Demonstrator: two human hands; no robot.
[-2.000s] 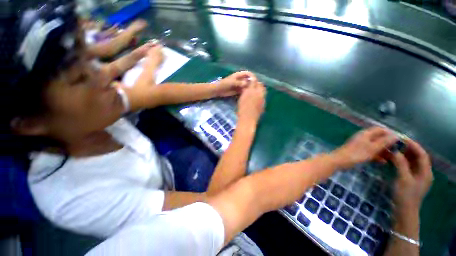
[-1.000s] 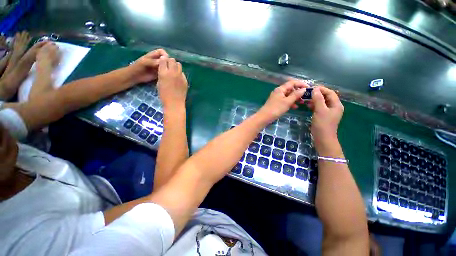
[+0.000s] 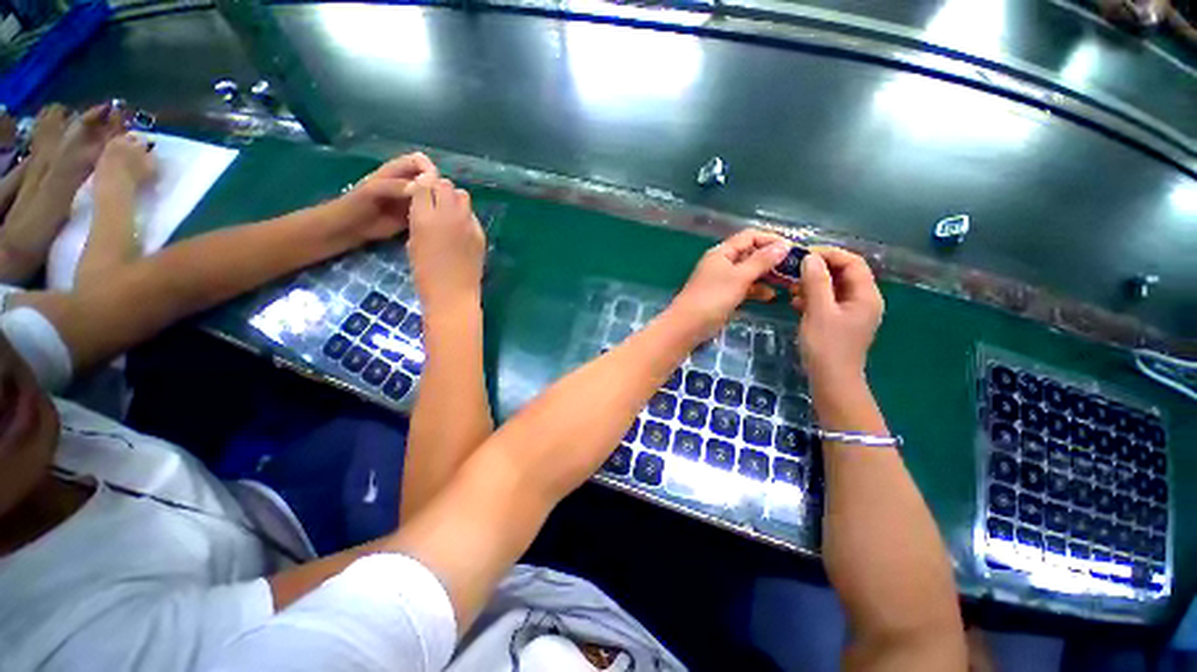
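Observation:
A small black square part (image 3: 793,261) is pinched between the fingertips of both my hands, above the far edge of a clear plastic blister tray (image 3: 775,515). My left hand (image 3: 730,278) holds it from the left, my right hand (image 3: 840,302) from the right. My right wrist wears a bracelet. The tray holds many black square parts in its nearer rows; the far pockets look empty. My left forearm covers part of the tray's left side.
A full blister tray (image 3: 1076,479) lies to the right. Another person's hands (image 3: 427,217) work above a partly filled tray (image 3: 295,315) at left. A white sheet (image 3: 184,177) lies further left. Small silver units (image 3: 952,230) sit on the conveyor (image 3: 525,99). A white cable (image 3: 1168,368) lies far right.
The view has swung right and down since the oldest frame, bringing the right-hand tray into sight. My hands still hold the black part together. The silver units have shifted slightly left in view.

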